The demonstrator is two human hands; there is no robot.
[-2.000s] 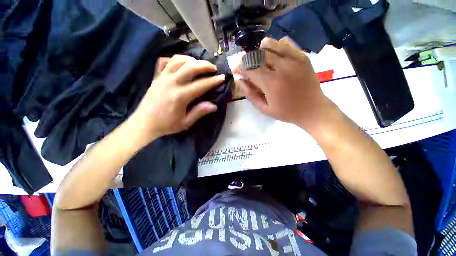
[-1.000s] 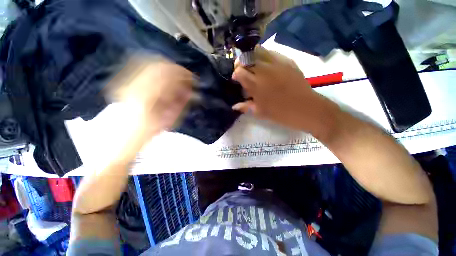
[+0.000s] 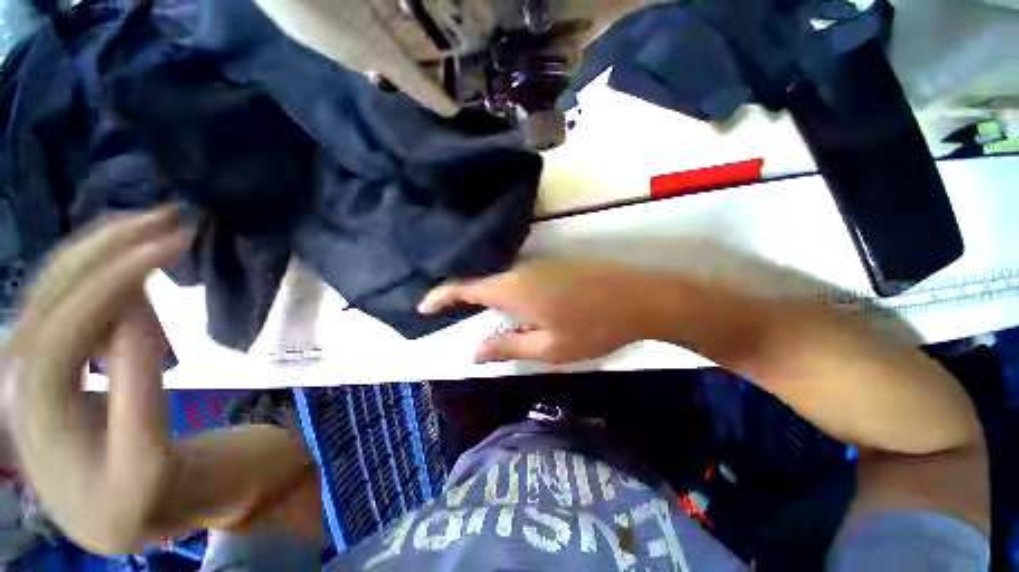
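Observation:
The black garment (image 3: 413, 212) lies in a loose heap on the white machine table, left of and under the needle area, one corner pointing to the front edge. My right hand (image 3: 559, 315) is low over the table at that corner, thumb and fingers apart; its fingertips are at the cloth's edge, and a grip cannot be made out. My left hand (image 3: 84, 291) is at the far left, blurred, bent, with its fingertips near the garment's left part; its hold cannot be told. The sewing machine head (image 3: 369, 50) stands at the top centre; the ridged metal knob (image 3: 543, 129) hides the needle.
A red strip (image 3: 706, 179) lies right of the needle area. A black phone-like rectangle (image 3: 888, 190) and dark cut pieces (image 3: 682, 56) lie at the upper right. A small green item (image 3: 986, 134) is at the far right. Blue crates (image 3: 374, 447) stand below the table edge.
My right hand has moved from the needle area down to the garment's front corner. My left hand has swung from the garment's middle to the far left. The garment has spread and shifted beside the needle.

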